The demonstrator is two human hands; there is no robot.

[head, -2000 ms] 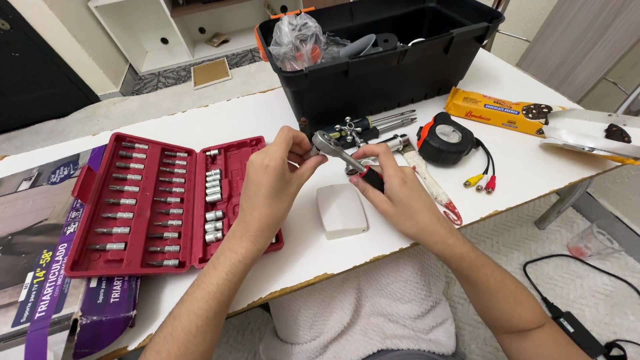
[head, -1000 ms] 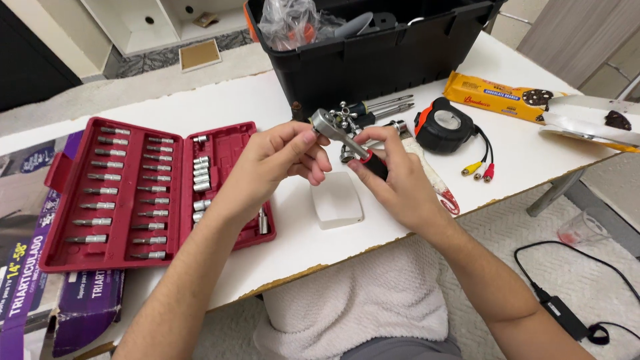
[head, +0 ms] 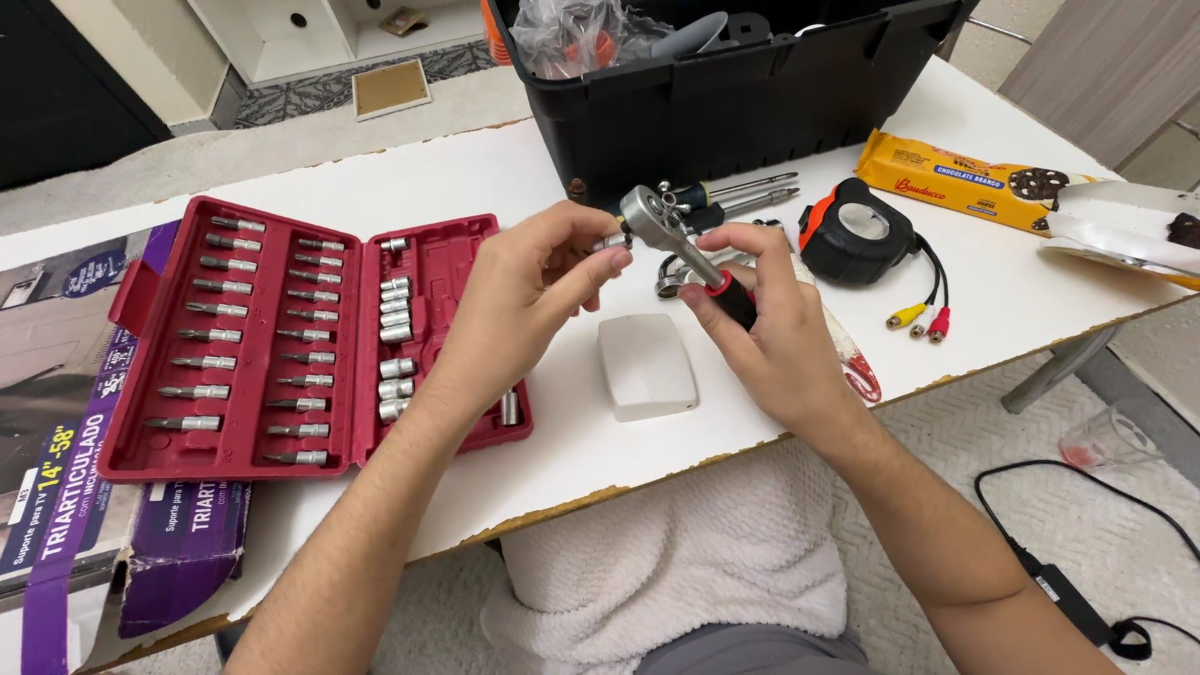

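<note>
My right hand [head: 769,328] grips the black and red handle of a ratchet wrench [head: 689,248], its round steel head raised toward the left. Just left of that head, my left hand [head: 544,291] pinches a small metal socket [head: 613,241] between thumb and fingers. Whether socket and ratchet touch is not clear. A red socket set case [head: 354,412] lies spread open to the left, holding rows of bit sockets and several short sockets. Below my hands rests a white plastic box [head: 647,367]. Screwdrivers [head: 750,195] lie behind the ratchet.
A black toolbox [head: 712,112] stands at the back of the white table. To the right are a tape measure [head: 858,232], RCA plugs [head: 923,322] and a yellow cookie package [head: 966,183]. A purple cardboard box [head: 187,553] lies under the case's left part.
The ratchet's head and the fingers of my left hand have come slightly apart, and the small socket now shows in my left fingertips.
</note>
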